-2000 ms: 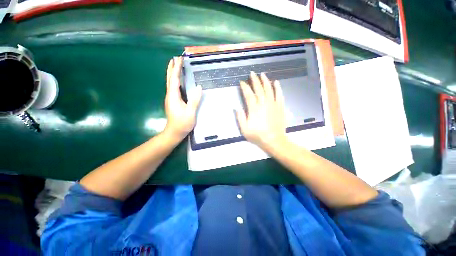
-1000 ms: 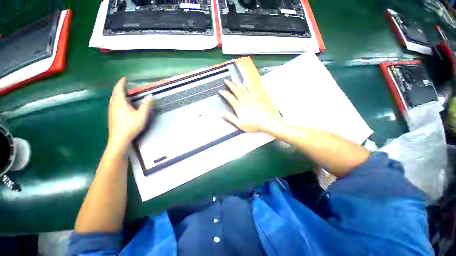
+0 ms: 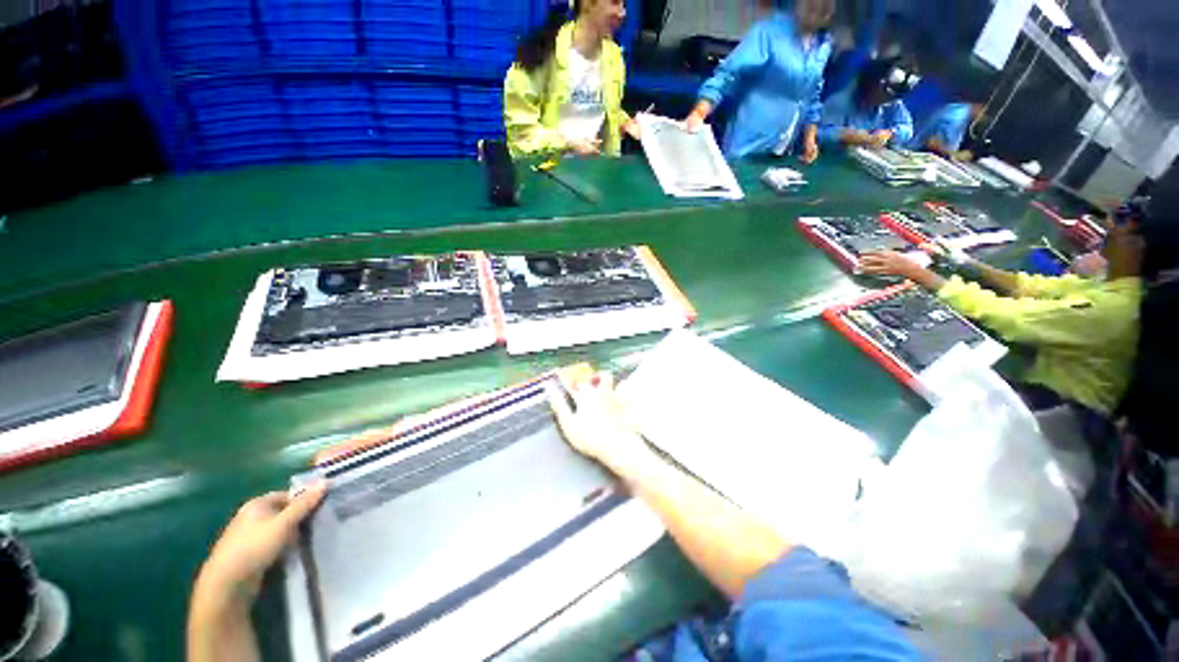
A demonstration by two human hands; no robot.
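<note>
A closed laptop (image 3: 453,517) lies bottom side up on a white sheet (image 3: 550,608) in front of me, with a red pad (image 3: 388,437) showing along its far edge. My left hand (image 3: 252,550) is at its left far corner, fingers at the edge. My right hand (image 3: 597,420) is at its right far corner, fingers curled on the edge. Both hands seem to hold the unit by these corners; the fingertips under the edge are hidden. A second white sheet (image 3: 750,440) lies just right of the unit.
Two open laptop bases (image 3: 375,308) lie beyond the unit on white sheets and red pads. A covered unit (image 3: 65,375) is at left. A round white device (image 3: 39,614) stands lower left. A clear plastic bag (image 3: 970,498) is at right. Several people work across and right of the bench.
My view has tilted up to show the people and blue crates. My right hand has moved from the cover's surface to its far right corner. My left hand has shifted to the left far corner.
</note>
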